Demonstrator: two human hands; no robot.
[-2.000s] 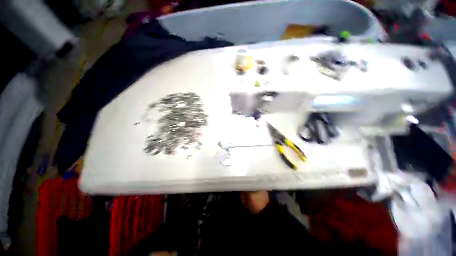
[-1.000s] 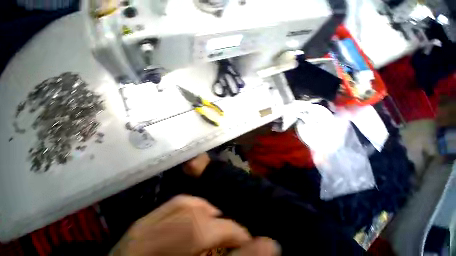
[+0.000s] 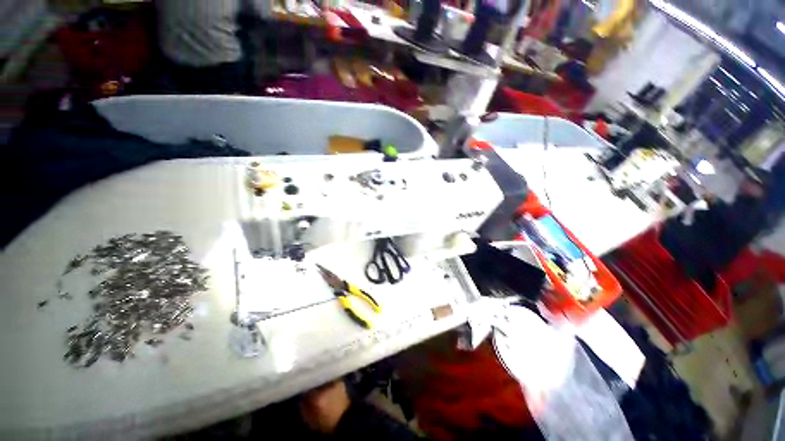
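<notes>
My right hand (image 3: 325, 405) shows small and blurred just below the table's front edge, with a dark sleeve to its lower right. Its fingertips and anything in them cannot be made out. My left hand is not in view. A loose pile of small metal bits (image 3: 142, 293) lies on the left of the white table (image 3: 284, 344). Pliers with yellow-and-black handles (image 3: 351, 299) lie open-jawed or shut, I cannot tell, right of the needle area. Dark scissors (image 3: 387, 261) lie beside them.
A white sewing machine (image 3: 387, 202) stands behind the tools. A red-orange tray (image 3: 609, 288) is at its right. White scraps and a clear bag (image 3: 572, 392) hang at the right. A grey-blue trough (image 3: 284, 121) and dark cloth (image 3: 60, 168) are behind. A person (image 3: 202, 34) stands far back.
The view has swung up and shows more of the room. The large hand seen at the bottom one second ago has left the picture. The pile and tools lie as before.
</notes>
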